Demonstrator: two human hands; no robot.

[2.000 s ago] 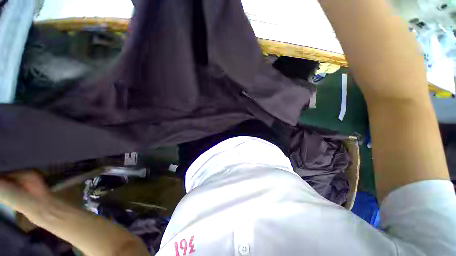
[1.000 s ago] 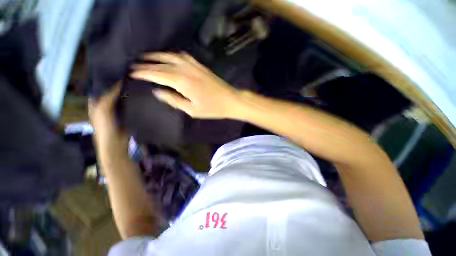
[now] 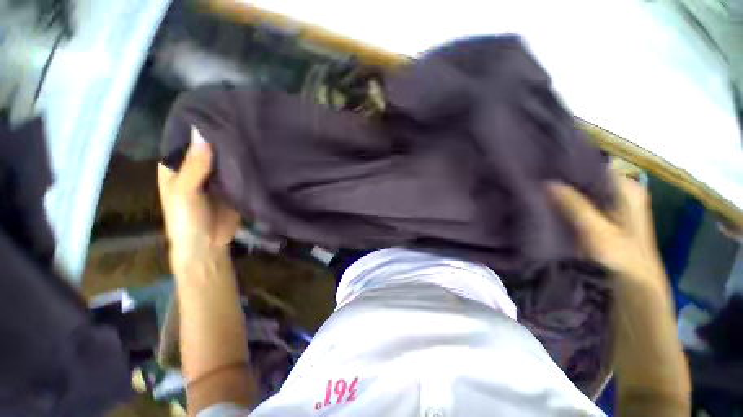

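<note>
A dark purple-brown garment piece [image 3: 391, 179] is stretched between my two hands above my lap, folded and blurred. My left hand [image 3: 194, 199] grips its left end, with the thumb on top of the cloth. My right hand [image 3: 607, 220] grips its right end, with the fingers partly hidden and blurred. The upper right part of the cloth overlaps the edge of the white table.
The white table [image 3: 652, 77] with a wooden edge crosses the top and right. A pale blue-white surface [image 3: 90, 138] runs down the left. Dark cloth [image 3: 49, 318] hangs at the far left. A dark cloth bundle [image 3: 574, 322] lies at the lower right beside my lap.
My hands were close together on dark cloth at the left. Now they are wide apart, with my right hand moved far right and the garment piece spread between them.
</note>
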